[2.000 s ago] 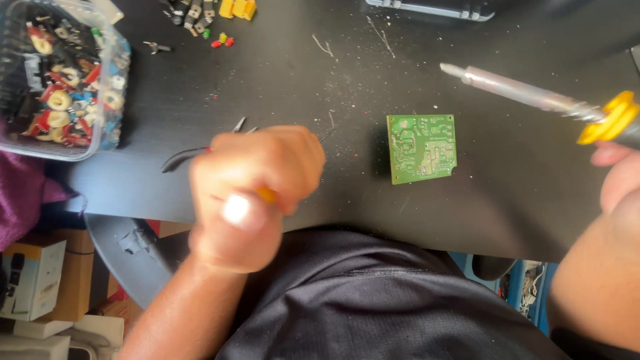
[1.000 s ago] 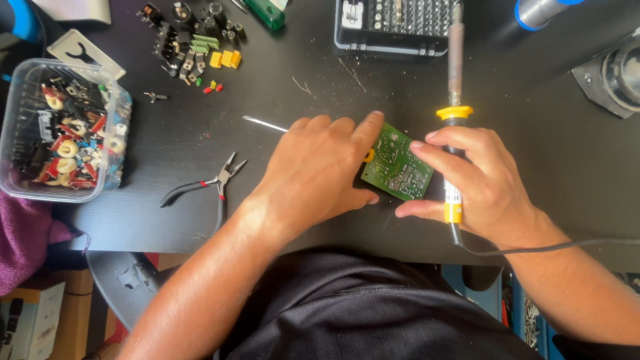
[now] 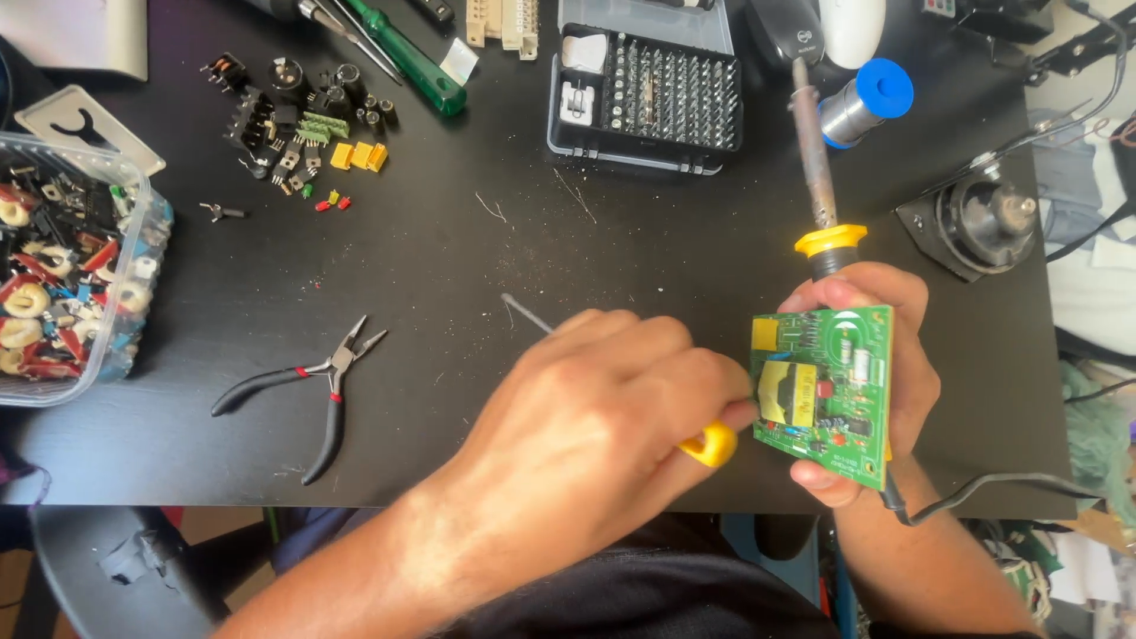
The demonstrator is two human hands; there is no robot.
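Note:
My left hand [image 3: 612,399] is closed around a slim tool with a yellow end [image 3: 710,444]; its thin metal shaft [image 3: 526,312] sticks out beyond the knuckles toward the upper left. The fingertips are beside the left edge of a green circuit board [image 3: 821,390]; whether they touch it is unclear. My right hand [image 3: 887,355] holds that board up, tilted, with its component side showing a yellow-wrapped transformer [image 3: 788,393]. Behind the board the same hand also grips a soldering iron [image 3: 816,169], its tip pointing up and its cable leaving to the right.
Pliers [image 3: 337,364] lie spread at left, near a plastic tub of electronic parts [image 3: 133,266]. Loose components [image 3: 302,115] and a green-handled screwdriver [image 3: 413,62] lie at upper left. A bit set [image 3: 657,98], a solder spool [image 3: 865,102] and a black round-based stand [image 3: 985,222] are farther back and right.
The board lay on the table two seconds ago; now my right hand holds it raised, component side showing. Since one second ago, my left hand has moved off its face to the left edge.

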